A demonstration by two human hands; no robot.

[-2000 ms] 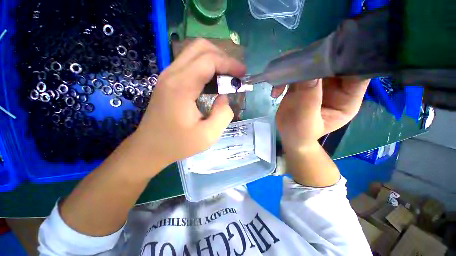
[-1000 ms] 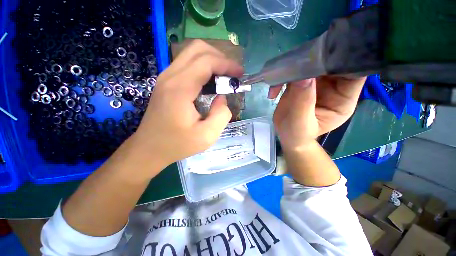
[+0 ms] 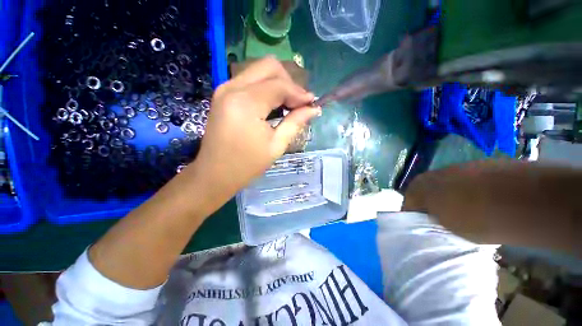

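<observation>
My left hand (image 3: pixel 252 118) is at the machine's work point, thumb and forefinger pinched together at the tip of the press ram (image 3: pixel 370 79). Its fingers cover most of the fixture block; a small bright bit shows at the fingertips, and I cannot tell whether they grip it. My right hand is out of the picture; only its blurred forearm (image 3: pixel 498 197) shows, reaching to the right edge. The clear plastic tray (image 3: pixel 277 227) below the left hand holds several thin pins (image 3: pixel 287 198).
A blue bin (image 3: pixel 219 44) of shiny rings (image 3: pixel 94 83) stands left, another blue bin beyond it. The green machine body (image 3: pixel 510 38) is at upper right, its green foot (image 3: pixel 271 28) at top centre. Clear containers (image 3: pixel 344 19) lie at the back. Blue bins (image 3: pixel 475 114) stand right.
My right hand has left the ram area and gone out to the right. My left fingertips have closed together over the fixture block, which showed between them before. The view has shifted slightly.
</observation>
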